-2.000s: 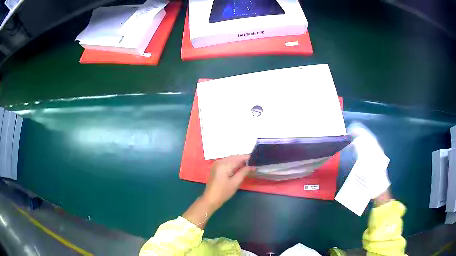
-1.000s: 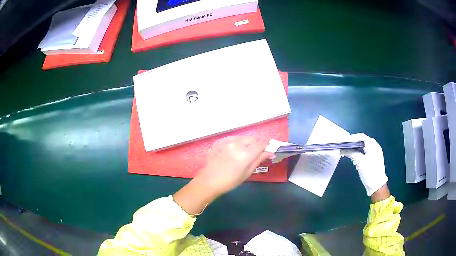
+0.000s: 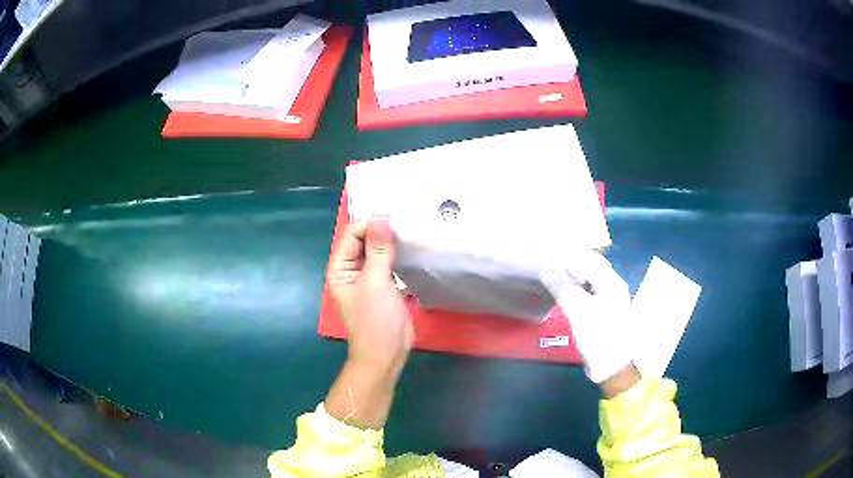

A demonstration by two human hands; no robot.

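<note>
A white box base point(image 3: 496, 177) with a small dark round mark lies on a red pallet point(image 3: 440, 334) in front of me. My bare left hand point(image 3: 369, 289) grips the left end of a tablet in its translucent whitish sleeve point(image 3: 477, 280). My white-gloved right hand point(image 3: 594, 303) grips its right end. The sleeved tablet is held tilted over the near edge of the box base. The fingers behind it are partly hidden. A white card point(image 3: 666, 313) lies on the green bench at the right, partly behind my right hand.
Behind stand a box with a tablet picture point(image 3: 472, 70) on a red board and, left of it, a white box with loose papers point(image 3: 220, 70) on another. White boxes are stacked at the right edge point(image 3: 804, 313) and left edge point(image 3: 17, 285).
The tablet has turned from edge-on to showing its pale sleeved face and moved left over the box base. Both hands moved with it, and the right hand has moved off the card.
</note>
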